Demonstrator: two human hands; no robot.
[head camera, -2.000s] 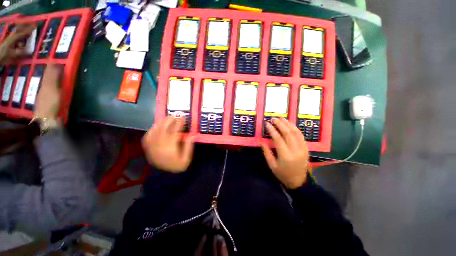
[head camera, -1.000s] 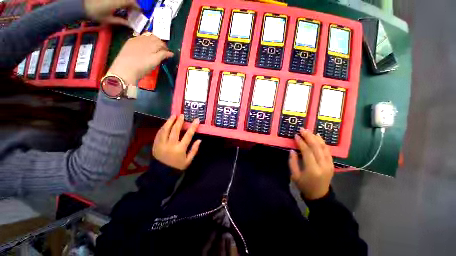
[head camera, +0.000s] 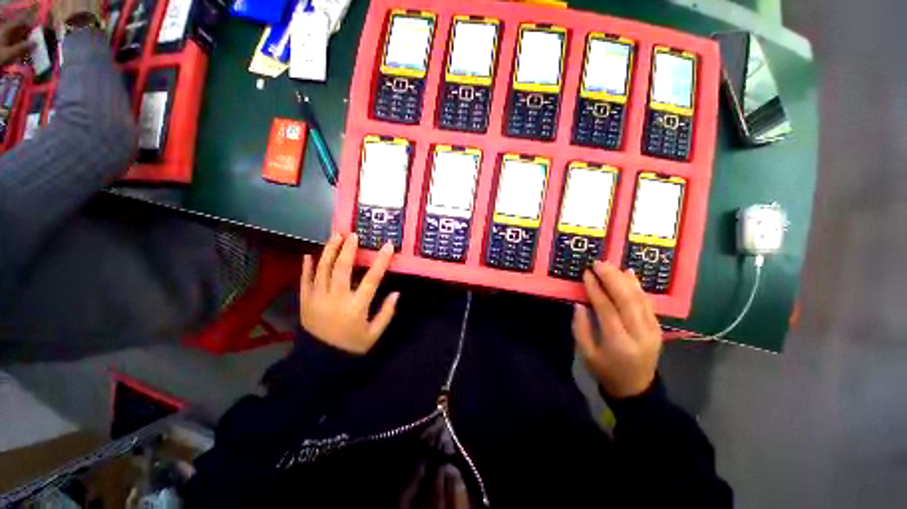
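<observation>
A red phone tray (head camera: 467, 139) lies on the green bench with two rows of keypad phones, all face up with lit, mostly white screens and yellow trim. My left hand (head camera: 344, 298) rests at the tray's front left edge, fingertips by the lower keys of the front-left phone (head camera: 382, 189). My right hand (head camera: 621, 328) rests at the front edge, fingertips at the lower keys of the fourth front-row phone (head camera: 585, 219). Both hands have fingers apart and grip nothing.
Left of the tray lie an orange-red rectangle (head camera: 284, 151), a teal pen (head camera: 321, 147) and a heap of cards or batteries (head camera: 308, 45). Right are a dark smartphone (head camera: 751, 89) and a white charger (head camera: 762, 230) with cable. Another person's arm (head camera: 75, 129) works over red trays at far left.
The other person's arms have drawn back left, uncovering the orange-red piece and pen. My hands have barely moved since one second ago; earlier they lay over the front-row keys.
</observation>
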